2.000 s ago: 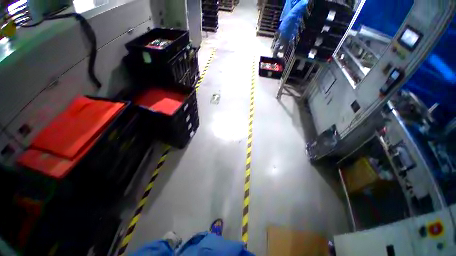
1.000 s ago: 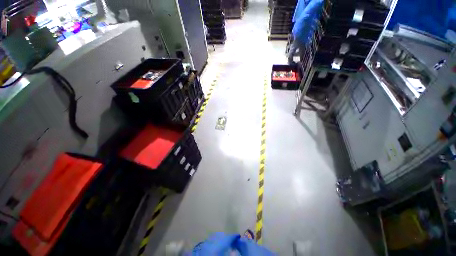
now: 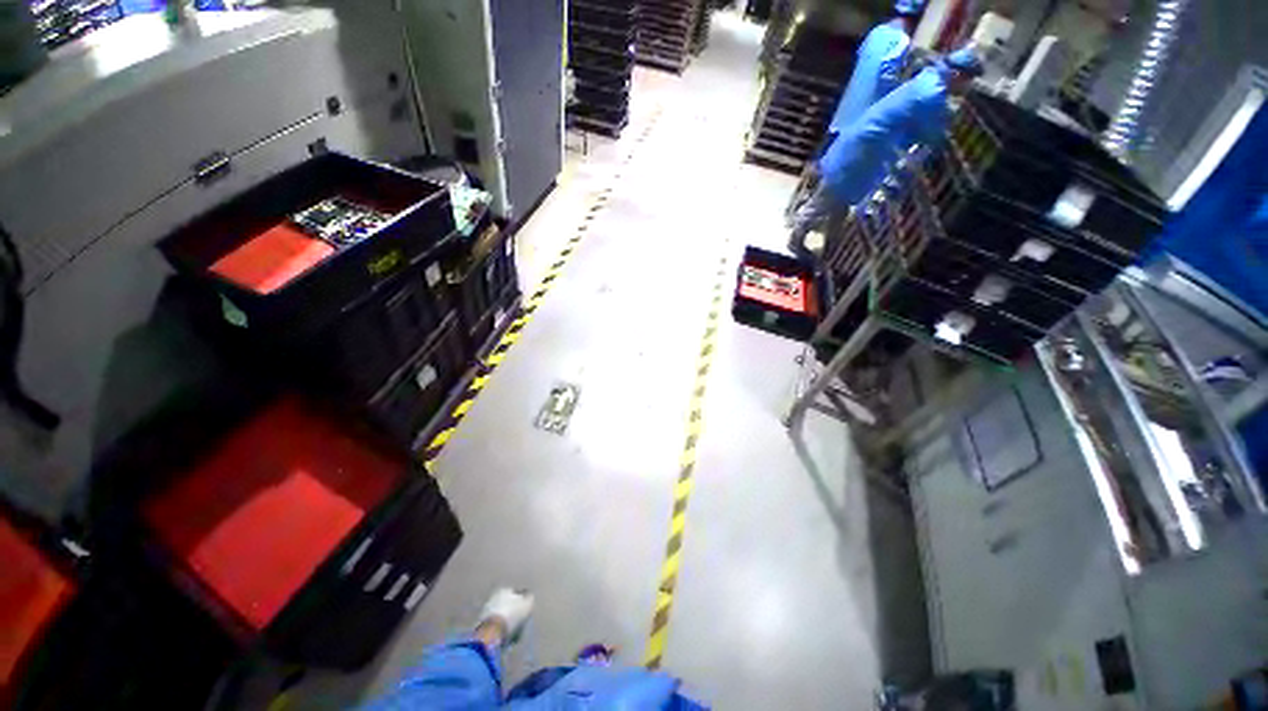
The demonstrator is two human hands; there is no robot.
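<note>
My left hand point(image 3: 509, 613), in a white glove below a blue sleeve, hangs low at the bottom centre, small and blurred. Nothing shows in it, and its finger position is unclear. My right hand is out of the picture. At left, a black crate point(image 3: 396, 261) on a stack holds a red-orange liner point(image 3: 274, 258) and populated circuit boards point(image 3: 338, 220). Nearer, another black crate stack point(image 3: 364, 595) has a red-orange sheet point(image 3: 285, 507) on top. My left hand is right of this stack, apart from it.
Yellow-black tape point(image 3: 680, 507) runs along the grey floor point(image 3: 584, 514). At right stand a machine point(image 3: 980, 535) and black crates point(image 3: 1022, 250) on a metal stand point(image 3: 839, 368). A crate with boards point(image 3: 776, 322) is on the floor. Two people in blue point(image 3: 890, 136) are beyond it.
The view has moved forward along the aisle; the left crates and right stand appear nearer. My left hand shows more clearly. The people in blue are more fully in view.
</note>
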